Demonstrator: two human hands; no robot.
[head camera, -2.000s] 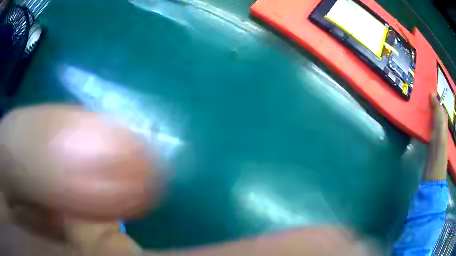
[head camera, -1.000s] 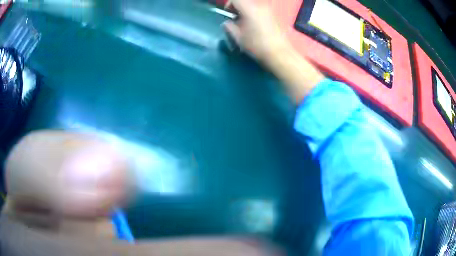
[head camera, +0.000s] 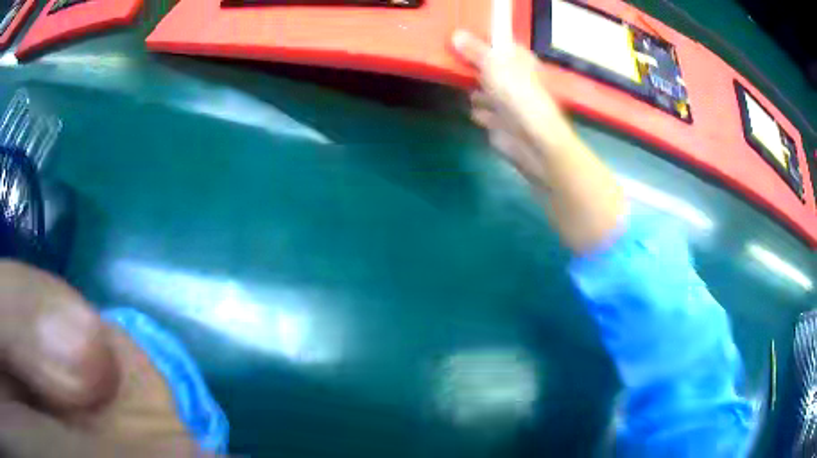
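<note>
A red foam pad (head camera: 296, 38) lies at the top centre, with a dark tablet edge (head camera: 322, 3) cut off by the frame. My right hand (head camera: 520, 107) is at its right end, one fingertip on top and other fingers curled at the near edge, gripping it. A pale strip (head camera: 502, 22) shows beside the fingers; what it is cannot be told. An open tablet (head camera: 618, 54) lies on red foam right of the hand, its white battery and board facing up. My left hand (head camera: 54, 358) is large and blurred at the lower left, cut off by the frame; its grip cannot be told.
The green bench surface (head camera: 358, 233) carries bright reflections. Another open tablet (head camera: 770, 134) is on red foam at the far right. Another red pad (head camera: 81, 25) is at the upper left. A dark, shiny object (head camera: 22, 201) is at the left edge, and ribbed clear material (head camera: 806, 385) at the lower right.
My right hand has moved from near the upper middle, where it held a thin silver item, rightward to the pad edge. More red foam shows at the upper left. The view has shifted.
</note>
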